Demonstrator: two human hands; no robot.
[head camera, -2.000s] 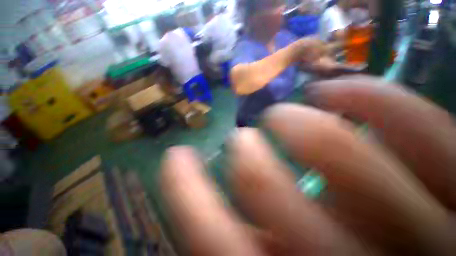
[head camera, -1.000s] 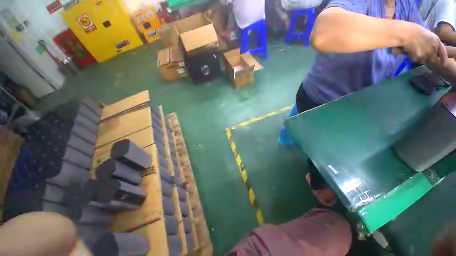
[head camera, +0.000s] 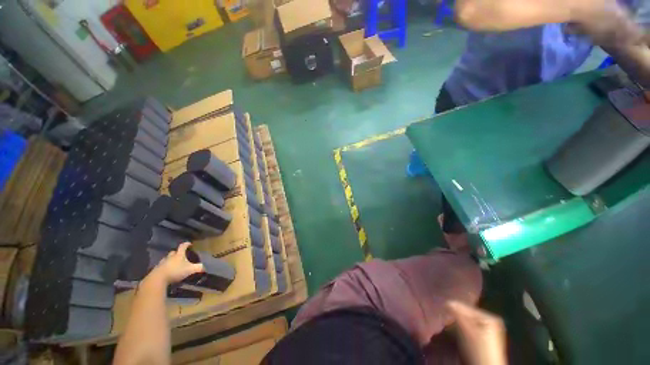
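Observation:
My left hand (head camera: 178, 265) is on the end of a grey speaker housing (head camera: 214, 274) that lies at the front of the stack, with thumb and fingers at its dark end. Other grey housings (head camera: 212, 170) lie beside and behind it on cardboard. My right hand (head camera: 476, 326) is blurred over my right leg at the bottom; its fingers look curled and I cannot tell whether it holds anything. Another grey housing (head camera: 599, 146) stands tilted in view on the green side bench (head camera: 492, 153).
The wooden pallet (head camera: 293, 267) carries layered housings and cardboard sheets. A coworker (head camera: 509, 57) stands behind the bench, arms over it. The dark green belt (head camera: 595, 285) is at lower right. Cartons (head camera: 367, 68) and yellow-black tape (head camera: 349, 196) are on the floor.
My left arm has reached out over the pallet and the hand has come onto a housing. My right hand has come into view over my leg. The view has tilted down.

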